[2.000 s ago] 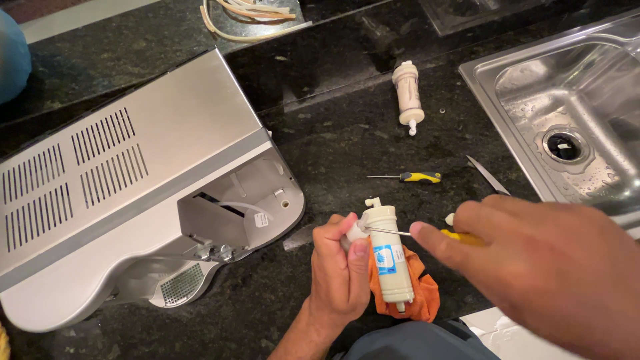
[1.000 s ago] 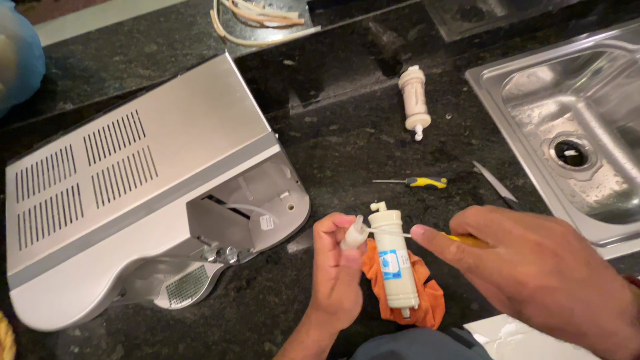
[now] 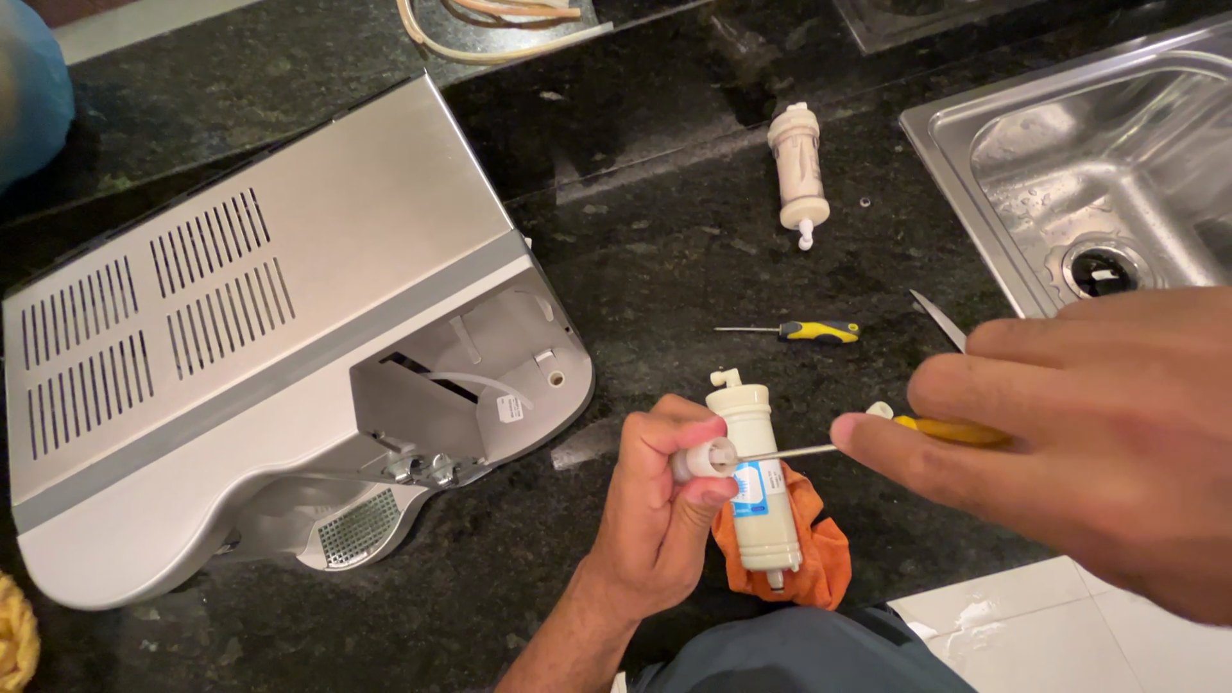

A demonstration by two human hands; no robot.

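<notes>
Between the thumb and fingers of my left hand [image 3: 664,500] is a small white plastic fitting [image 3: 709,458], its open end facing right. My right hand [image 3: 1068,414] grips a screwdriver with a yellow handle [image 3: 953,431]; its thin metal shaft reaches left, and the tip is at the fitting's opening. Behind the shaft a cream filter cartridge [image 3: 765,520] with a blue label and an elbow connector lies on an orange cloth [image 3: 826,558]. A small white piece [image 3: 880,410] shows beside my right fingertips, partly hidden.
A water purifier housing [image 3: 385,231] with vent slots lies at left. Beyond my hands are a second filter cartridge [image 3: 799,168], a small yellow and black screwdriver [image 3: 818,332] and a pointed metal blade [image 3: 938,320]. A steel sink [image 3: 948,183] is at right, tubing [image 3: 481,56] at the back.
The small fitting has turned in my left hand, so its open end now faces the screwdriver. Both hands keep their hold.
</notes>
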